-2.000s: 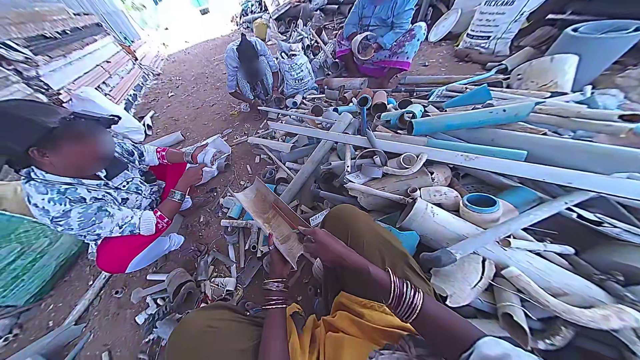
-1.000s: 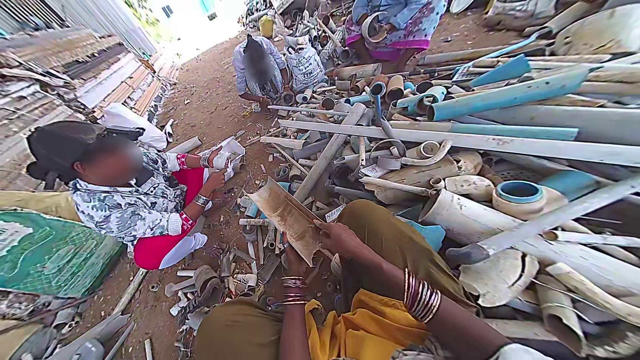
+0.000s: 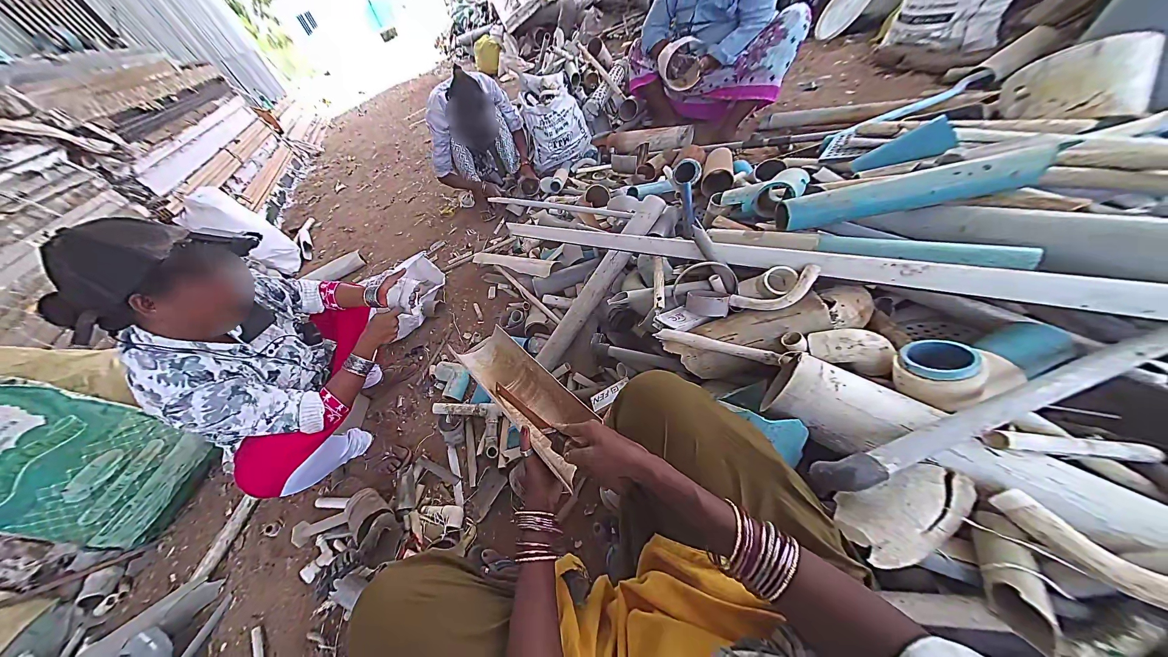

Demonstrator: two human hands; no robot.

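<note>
Above my lap I hold a curved, split piece of plastic pipe (image 3: 529, 379), stained brown on its inner side. My left hand (image 3: 537, 482) grips its lower near end from below. The fingers of my right hand (image 3: 598, 452) close on the edge at its right end. Bangles circle both wrists. Between my hands a narrow dark brown strip lies along the inside of the piece; whether it is a tool or part of the pipe I cannot tell.
A heap of scrap pipes (image 3: 876, 265) fills the right side. Small fittings (image 3: 365, 520) lie on the ground beside my left knee. One person (image 3: 228, 356) sits at left; two others sit beyond the heap. A green sack (image 3: 91, 465) lies far left.
</note>
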